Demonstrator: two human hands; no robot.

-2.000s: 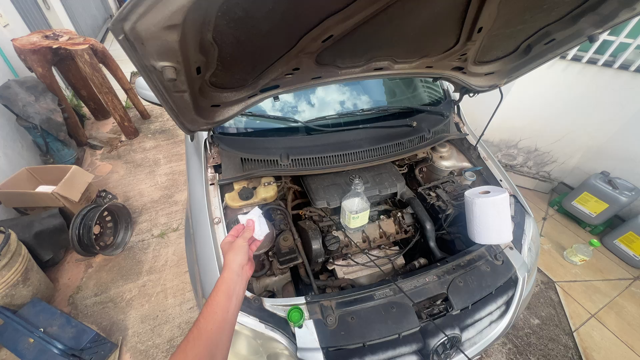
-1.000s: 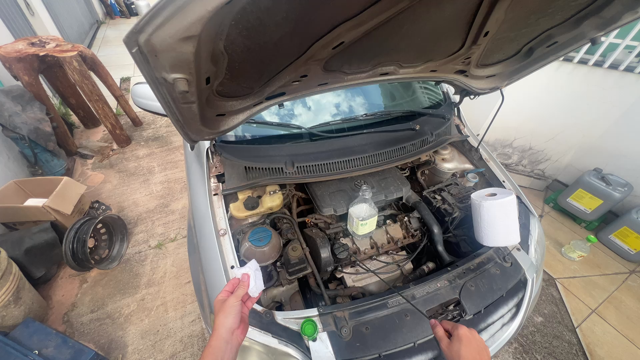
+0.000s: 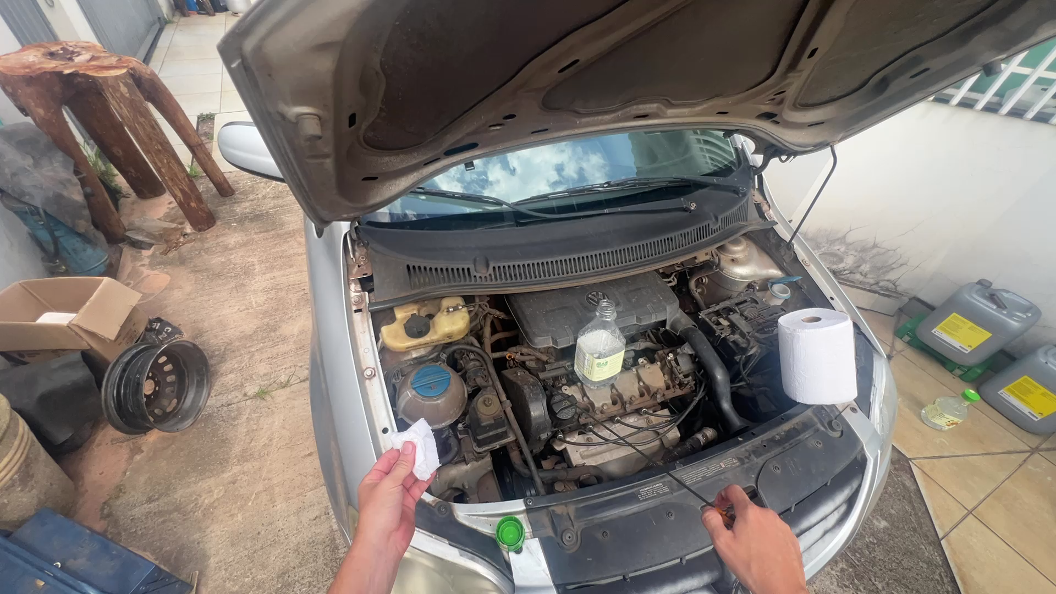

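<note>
My left hand [image 3: 388,503] pinches a folded piece of white paper towel [image 3: 419,448] over the front left edge of the engine bay. In my right hand [image 3: 755,536] is the handle of a long thin rod [image 3: 635,445], perhaps an oil dipstick, its far end reaching over the engine [image 3: 619,437]. A clear plastic bottle [image 3: 600,346] with a label stands uncapped on the engine. The green cap [image 3: 510,533] lies on the front panel, right of my left hand. A white paper towel roll [image 3: 817,356] stands at the right side of the bay.
The raised hood [image 3: 577,82] hangs above, held by a prop rod [image 3: 815,194]. Grey jugs [image 3: 978,322] and a green-capped bottle [image 3: 945,411] stand on the tiles at right. At left are a wheel rim [image 3: 157,386], a cardboard box [image 3: 74,322] and a wooden stool [image 3: 107,107].
My right hand, out of view two seconds ago, has come in at the front and holds the rod. My left hand has moved down from beside the coolant reservoir, still with the paper.
</note>
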